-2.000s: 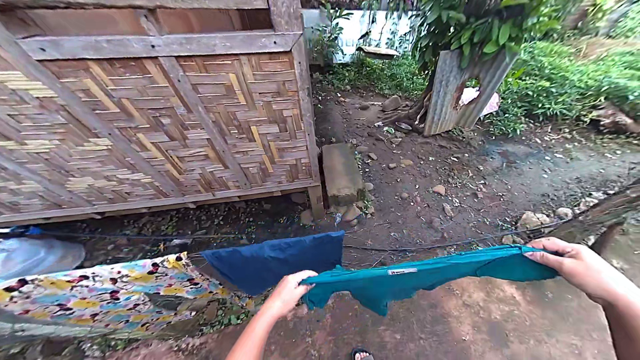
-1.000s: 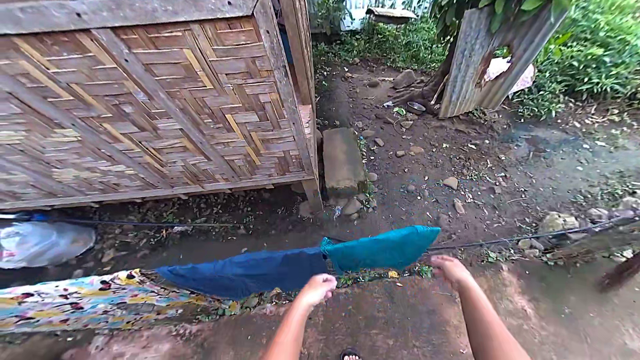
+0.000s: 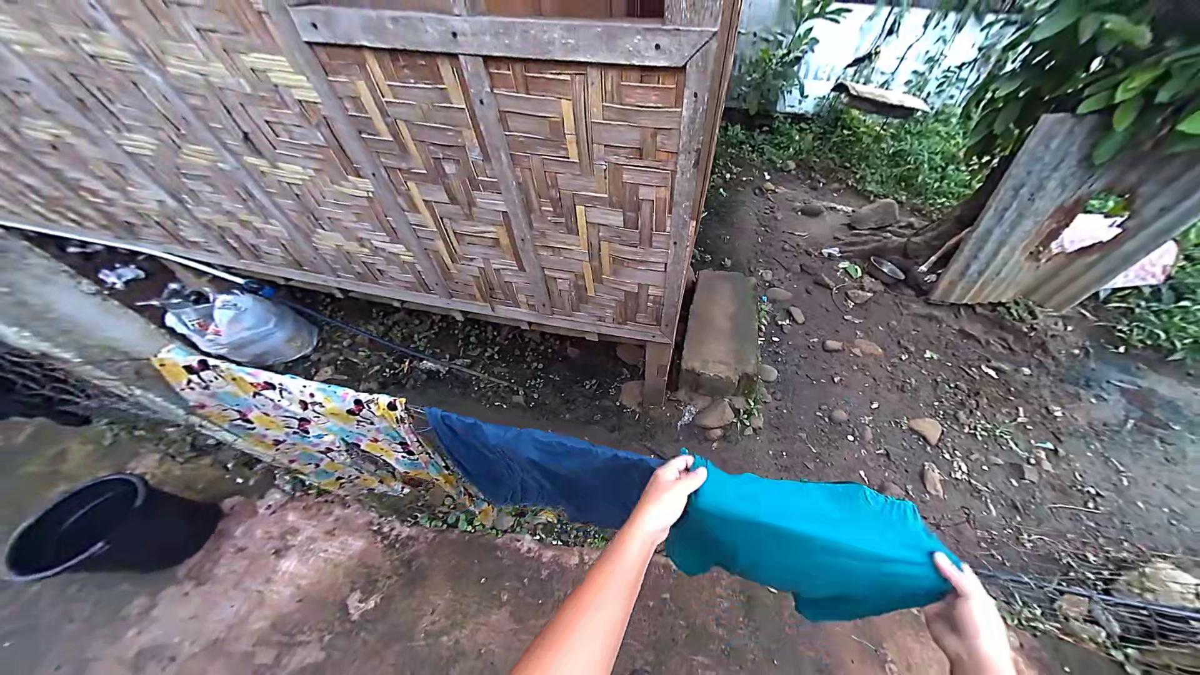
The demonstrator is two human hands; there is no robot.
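Note:
A teal cloth (image 3: 816, 539) hangs over a low line, right beside a dark blue cloth (image 3: 544, 469). My left hand (image 3: 667, 492) pinches the teal cloth's upper left corner, where it meets the blue one. My right hand (image 3: 966, 609) holds its right end between thumb and fingers. Left of the blue cloth hangs a colorful printed cloth (image 3: 309, 417). Most of the line is hidden under the cloths; it shows again as a dark strand to the right of my right hand.
Behind the line stands a woven bamboo wall (image 3: 525, 187) with a concrete block (image 3: 720, 333) at its corner. A black bucket (image 3: 112, 527) is at lower left, a plastic bag (image 3: 239, 323) beyond the printed cloth. Stones and a corrugated metal sheet (image 3: 1041, 225) lie to the right.
One second ago both hands were just below or beside the teal cloth; now they grip its two ends. Two seconds ago it was stretched wider between them. The view has turned left.

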